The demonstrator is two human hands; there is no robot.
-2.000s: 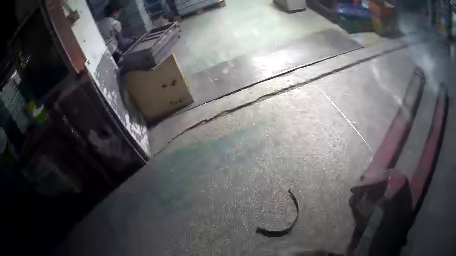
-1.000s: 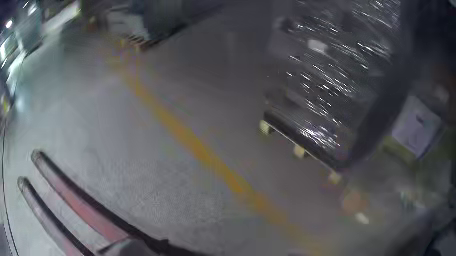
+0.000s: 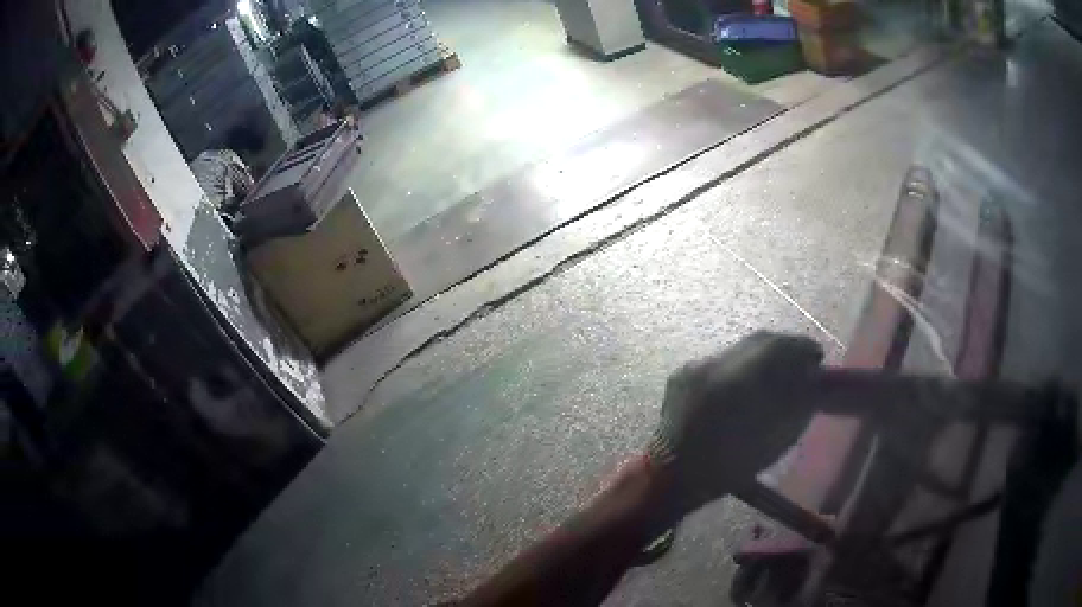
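The red pallet truck stands on the right, its two long forks (image 3: 892,285) pointing away over the floor with nothing on them. My left hand (image 3: 738,409), in a greyish glove, reaches in from the bottom and is closed around the left end of the dark tow handle (image 3: 937,396). The handle is blurred and crosses above the base of the forks. The pump unit below it is dark and partly hidden by the handle. My right hand is not in view.
A large tan box (image 3: 326,279) with grey parts on top stands by the pillar (image 3: 196,154) at left, a person bending behind it. Palletised grey stacks (image 3: 382,48) stand at the back. A dark floor plate (image 3: 593,160) crosses the doorway. Blue-green (image 3: 757,50) and orange (image 3: 831,36) crates stand at the back right.
The view swung to a stretch-wrapped load beside a yellow line and has come back to the doorway. My left hand and the tow handle have come into view. The curved dark strip no longer shows clearly.
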